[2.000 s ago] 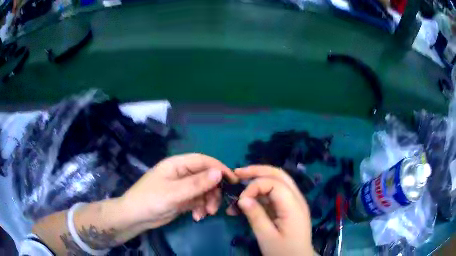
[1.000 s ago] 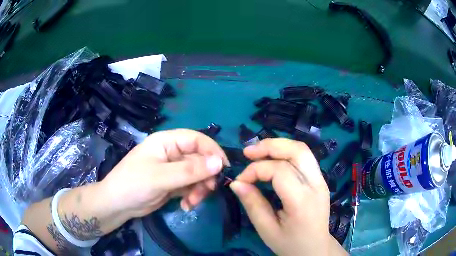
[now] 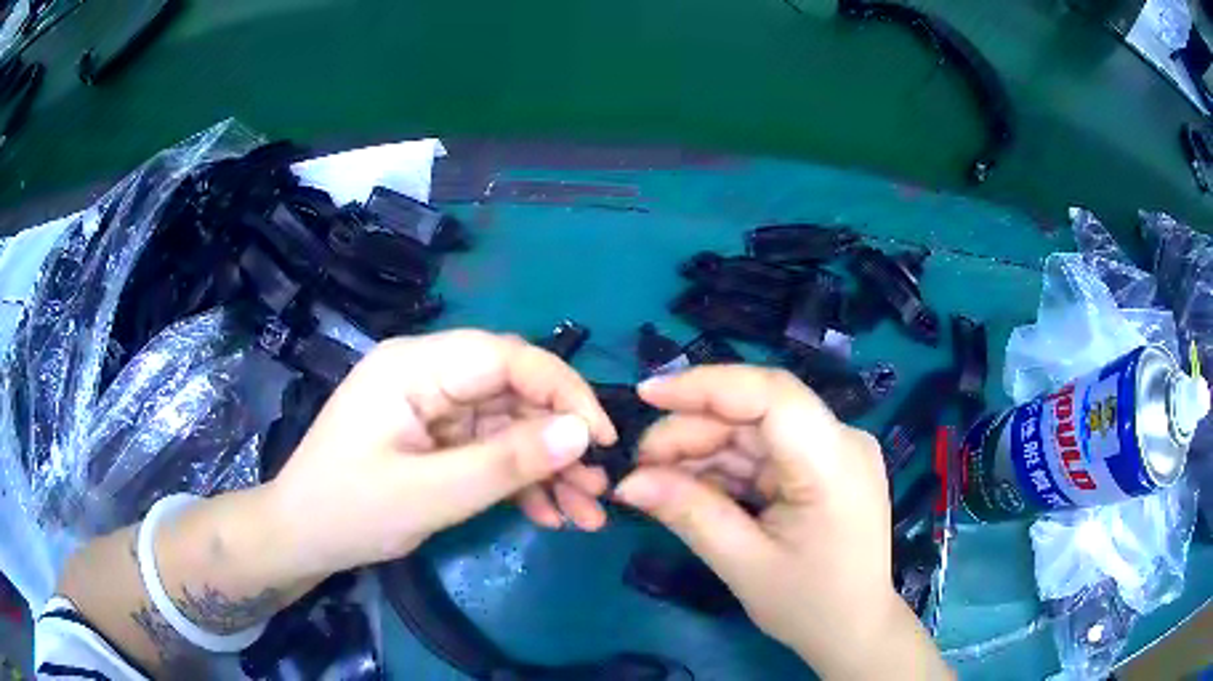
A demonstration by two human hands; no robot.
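My left hand (image 3: 446, 446) and my right hand (image 3: 758, 486) meet at the middle. A small black part (image 3: 619, 426) shows between their fingertips; the left thumb and fingers close on it, and the right fingertips lie at its other side. Its exact shape is partly hidden by the fingers. No wire can be made out. A black headband (image 3: 459, 619) lies curved on the bench below my hands, partly covered. Black slider pieces (image 3: 765, 299) are piled beyond my right hand. More black pieces (image 3: 333, 266) are heaped at the left.
A clear plastic bag (image 3: 80, 359) covers the left heap, by a white sheet (image 3: 379, 170). At right, an aerosol can (image 3: 1084, 439) leans on crumpled bags (image 3: 1117, 545), beside a red-handled tool (image 3: 944, 486). A headband (image 3: 958, 67) lies on the green belt (image 3: 532, 80).
The view has tilted down since the first frame. In the last second the right fingers have spread a little, and the belt headband has shifted left. The reddish wire at the fingertips no longer shows.
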